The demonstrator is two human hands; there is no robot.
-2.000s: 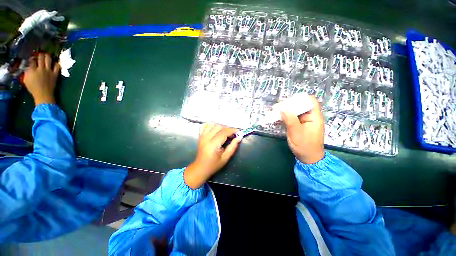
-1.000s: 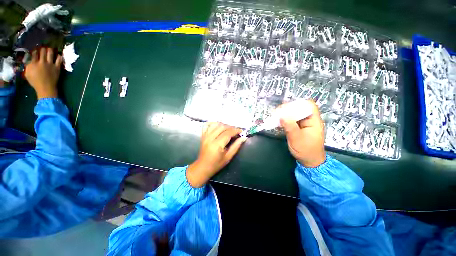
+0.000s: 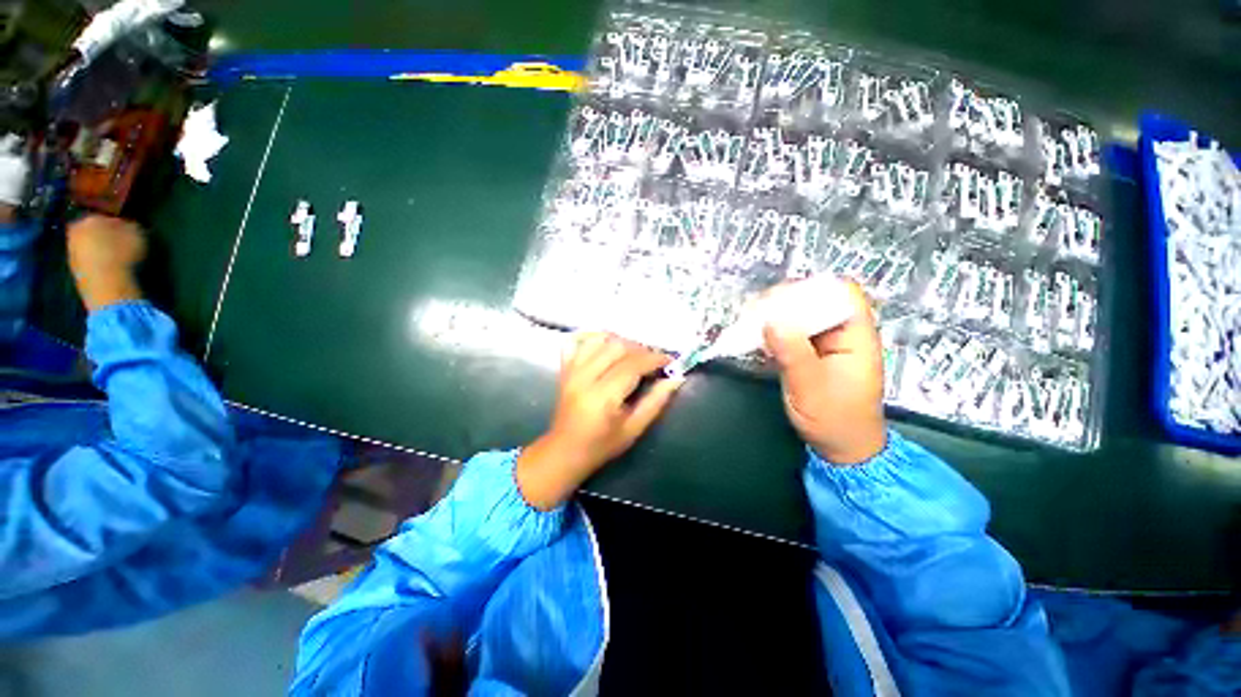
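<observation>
My left hand [image 3: 599,409] pinches a small white housing with a green board [image 3: 676,368] between thumb and fingers, at the front edge of the clear blister tray. My right hand [image 3: 833,375] holds a white dispensing bottle [image 3: 803,311], tilted, its narrow tip pointing down left at the piece; whether it touches I cannot tell. The blister tray [image 3: 1100,327] lies behind my hands, its pockets filled with white and green units. Glare hides its lower left part. Two small white units [image 3: 304,229] stand apart on the green bench at the left.
A blue bin [image 3: 1161,272] heaped with white parts is at the far right. Blue and yellow tape [image 3: 408,66] runs along the back. At the left are a neighbour's hand [image 3: 105,259] and blue sleeve, a red-brown block [image 3: 109,157] and a crumpled white scrap [image 3: 202,142].
The neighbour's hand has drawn back from the red-brown block and closed. The bench, tray and bin have shifted slightly right in view. My hands keep nearly the same hold at the bottle tip.
</observation>
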